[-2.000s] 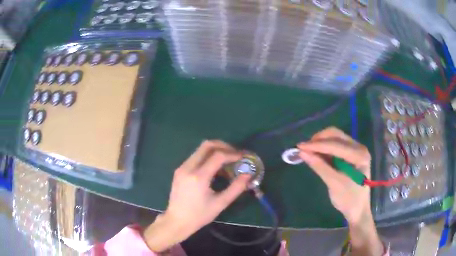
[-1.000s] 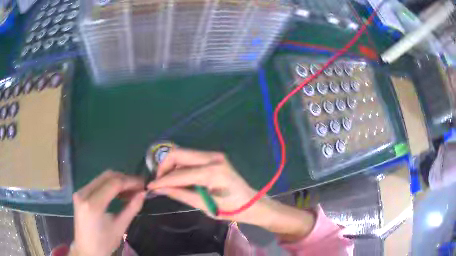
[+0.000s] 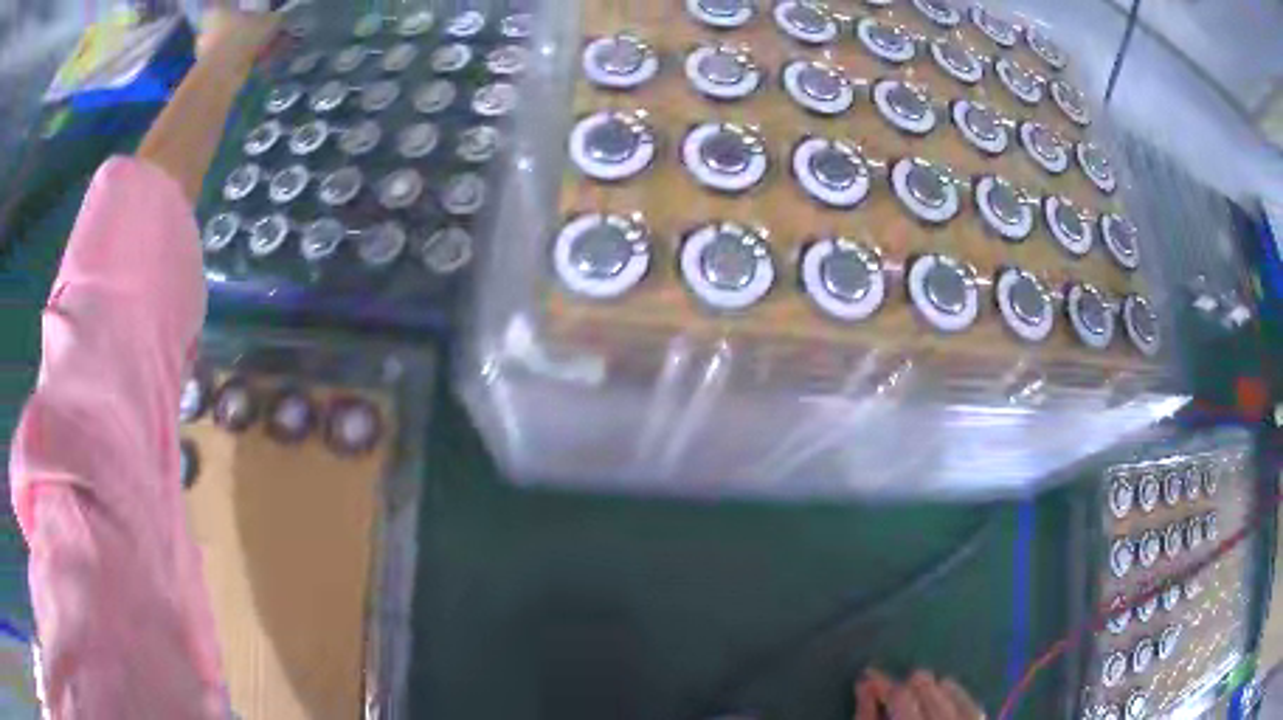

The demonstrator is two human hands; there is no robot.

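My left hand (image 3: 242, 26) is at the top left edge, blurred and partly cut off, beyond the far tray of discs. What it holds, if anything, cannot be told. My right hand (image 3: 917, 695) is at the bottom edge; only some curled fingers show, and its grip cannot be seen. A red wire (image 3: 1044, 661) runs from beside it towards the right tray (image 3: 1090, 563) of white-ringed discs. The left tray (image 3: 303, 591) has a brown liner and a few dark-rimmed discs at its far end. The round fixture and the green probe handle cannot be made out.
A tall clear tray stack (image 3: 788, 436), topped with rows of white-ringed discs, stands in the middle. A far tray (image 3: 317, 267) of discs lies left of it. A dark cable (image 3: 872, 598) crosses the green mat. A blue item (image 3: 134, 87) is at the top left.
My left hand has left the fixture area and reached far up and left. My right hand is now mostly below the picture. The view has shifted, showing the top of the stack.
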